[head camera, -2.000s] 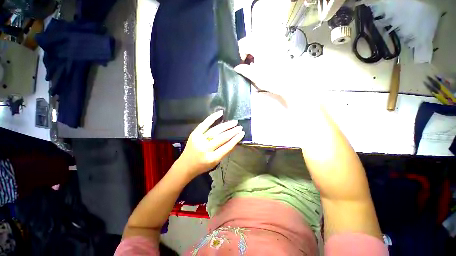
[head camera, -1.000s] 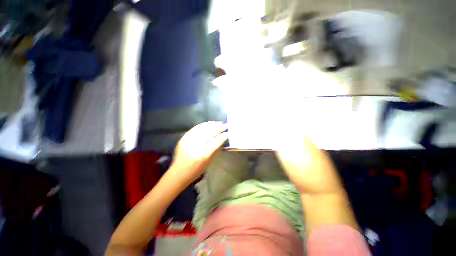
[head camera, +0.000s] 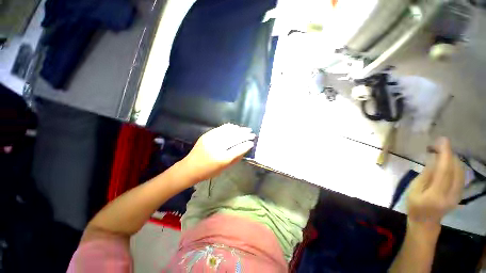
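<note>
The dark navy garment piece (head camera: 213, 58) lies lengthwise on the white machine table, with a shinier, greenish-dark strip (head camera: 254, 88) along its right side. My left hand (head camera: 221, 149) lies over the garment's near end at the table edge, fingers extended to the right; its thumb is hidden and I cannot tell if it grips cloth. My right hand (head camera: 437, 184) is away from the garment, over the table's right part, fingertips pointing up. A small dark spot shows at its fingertips; blur hides whether it holds anything.
Black-handled scissors (head camera: 381, 101) and a wooden-handled tool (head camera: 386, 146) lie right of centre. Part of the sewing machine (head camera: 394, 32) stands at the upper right. Another dark navy garment (head camera: 80, 32) lies at the upper left. A red crate (head camera: 128, 160) is below the table.
My right hand has left the table area beside the garment and moved far right. My left hand stays at the garment's near end. The view has tilted.
</note>
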